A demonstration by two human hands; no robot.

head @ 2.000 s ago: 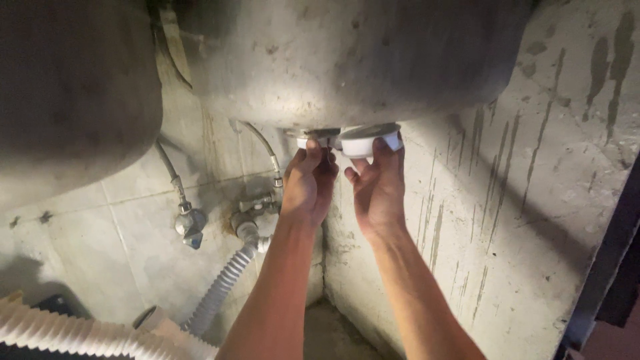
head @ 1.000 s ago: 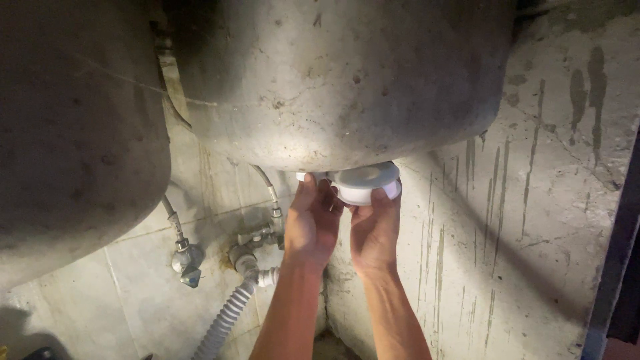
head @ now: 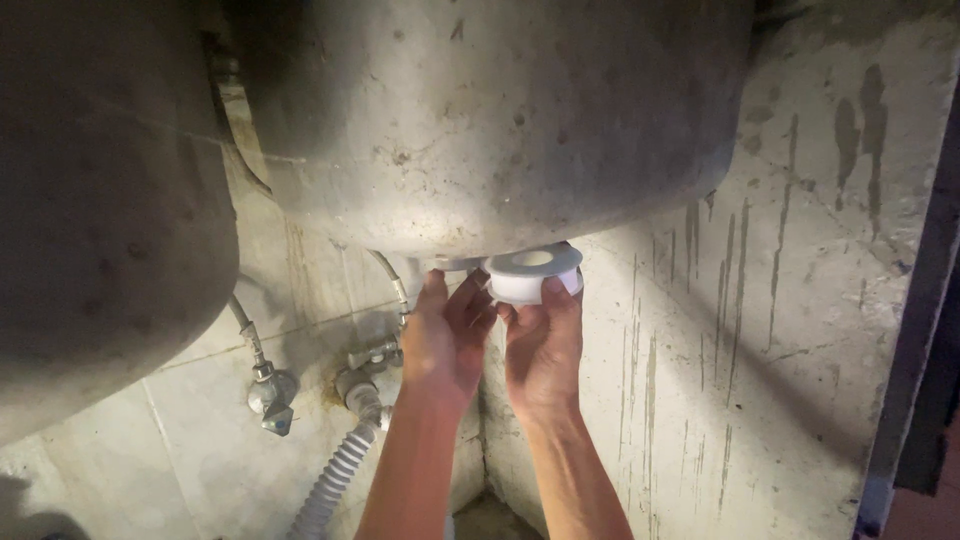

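Note:
My right hand point(head: 546, 337) holds a white spool of thread seal tape point(head: 534, 274) just under the bottom of a metal sink bowl point(head: 487, 150). The thumb lies on the spool's near side and the fingers curl beneath it. To its left, my left hand point(head: 446, 337) is raised to the drain fitting point(head: 454, 264) on the underside of the bowl, with its thumb and fingertips around it. The bowl hides most of the fitting. Whether tape runs between the spool and the fitting cannot be seen.
A second sink bowl point(head: 105, 195) hangs at the left. Below are an angle valve point(head: 271, 394) with a braided hose point(head: 247, 327), another valve point(head: 375, 352) at the tiled wall, and a grey corrugated drain hose point(head: 334, 476). A stained wall point(head: 750, 330) stands at the right, ending at a dark upright edge.
The spool, upright-sided under the bowl in the earlier frames, remains in my right hand. My left hand's fingers have shifted and spread more at the fitting. The view has moved slightly.

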